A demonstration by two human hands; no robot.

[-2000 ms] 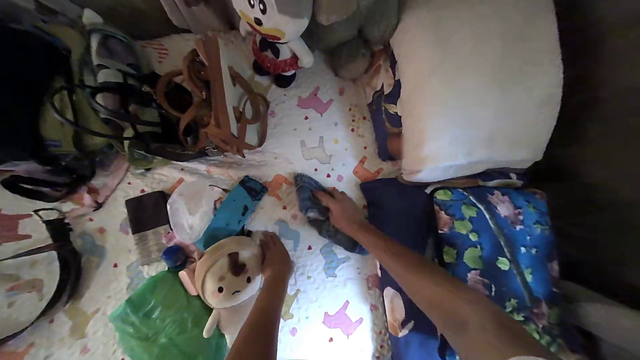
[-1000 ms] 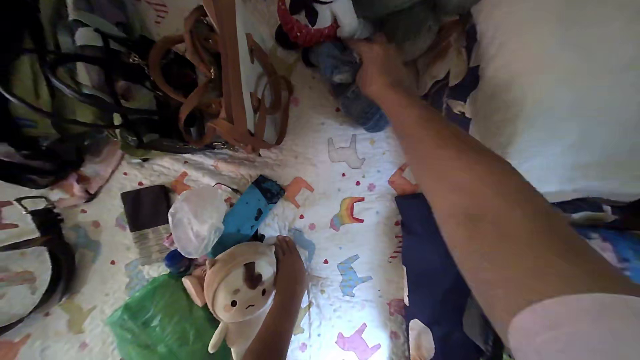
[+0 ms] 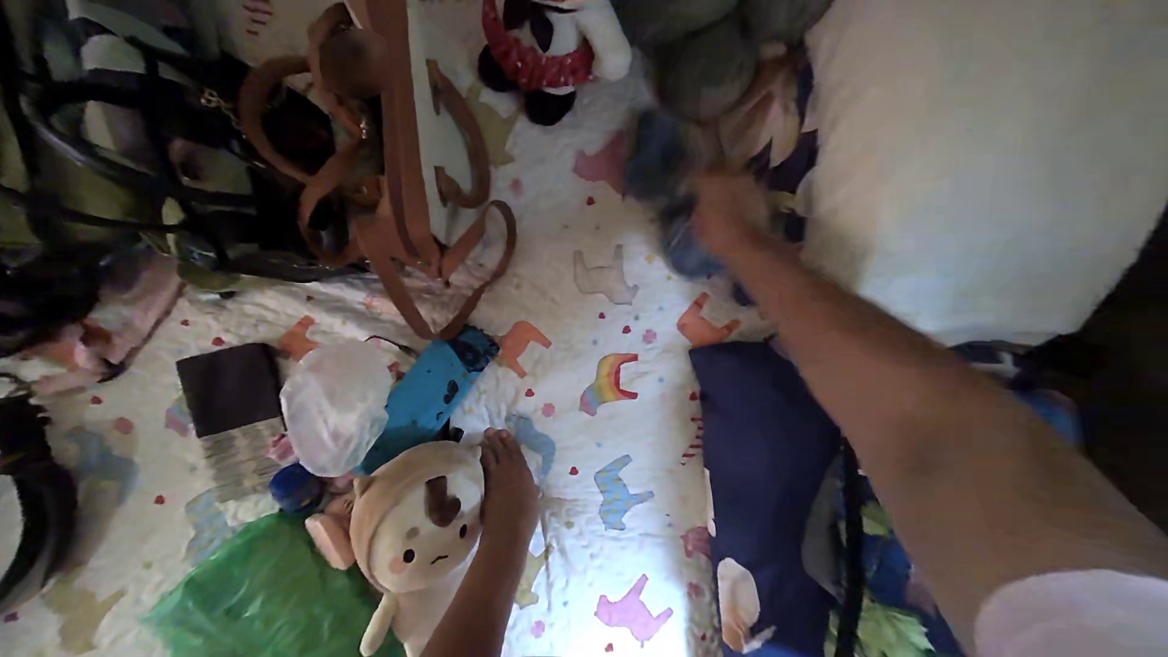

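My right hand (image 3: 730,214), blurred, grips a bunched blue-grey cloth (image 3: 689,246) beside the grey plush toy (image 3: 707,68) at the upper right. Its fingers are partly hidden. My left hand (image 3: 509,479) rests against the head of a cream plush doll (image 3: 429,525) with a beige hood, at the lower middle. Behind the doll lie a blue pouch (image 3: 424,397) and a whitish plastic bag (image 3: 336,406). A green plastic bag (image 3: 265,593) lies left of the doll, near a small blue cap (image 3: 297,488).
Brown leather straps of a bag (image 3: 401,173) and black bags stand at the upper left. A black-and-white plush toy (image 3: 547,59) sits at the top. A white pillow (image 3: 967,164) fills the upper right, with dark blue fabric (image 3: 766,474) below. A dark wallet-like item (image 3: 231,391) lies left.
My right hand has carried the blue-grey cloth from the middle of the sheet up toward the plush toys, then to the right of the black-and-white one. My left hand stays at the doll.
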